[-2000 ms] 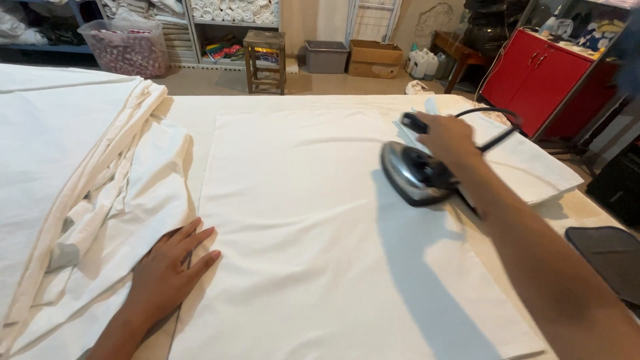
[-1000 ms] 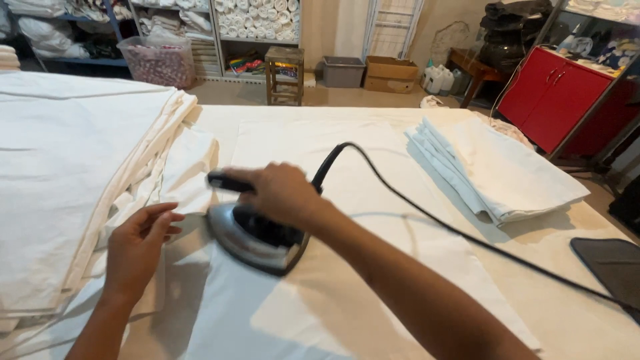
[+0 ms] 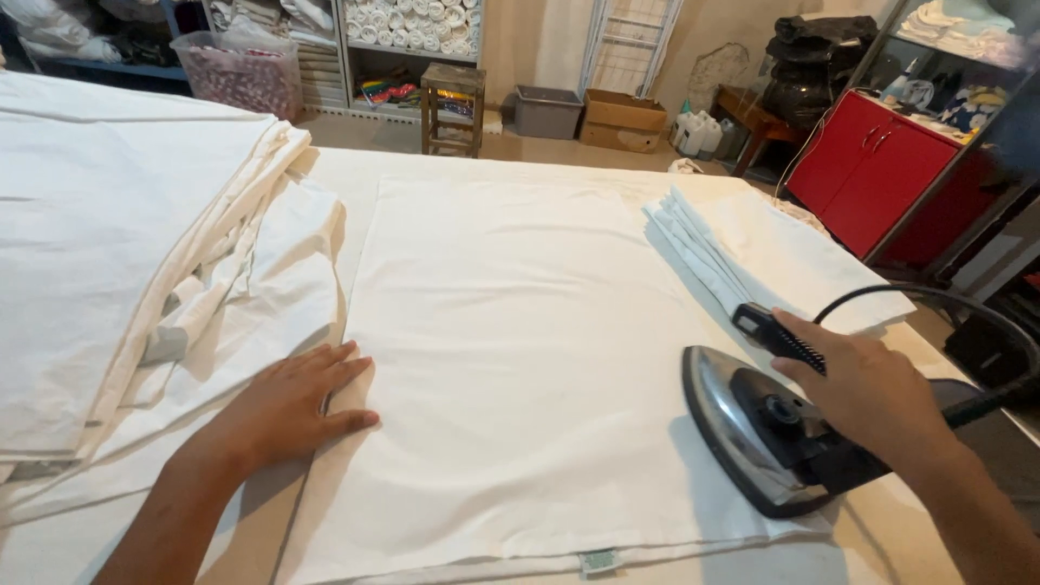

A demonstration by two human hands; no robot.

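Observation:
A white fabric piece, perhaps a pillowcase [image 3: 520, 341], lies flat on the cloth-covered table, with a small tag at its near edge. My left hand [image 3: 292, 406] rests on its left edge, fingers apart and holding nothing. My right hand [image 3: 861, 382] grips the black handle of an electric iron [image 3: 747, 431] at the right side of the fabric. The iron's metal body is partly hidden by its black fittings, and its cord curves off to the right. Beyond the iron sits a stack of folded white cloths [image 3: 796, 252].
A large pile of white linens [image 3: 130, 211] covers the table's left side. A dark pad [image 3: 983, 439] lies at the right edge. Past the table stand a wooden stool [image 3: 452, 81], a gray bin [image 3: 547, 112], a cardboard box [image 3: 622, 122] and a red cabinet [image 3: 869, 171].
Since one second ago, my right hand has moved the iron from the fabric's left side to its right side. My left hand has come down flat on the left edge.

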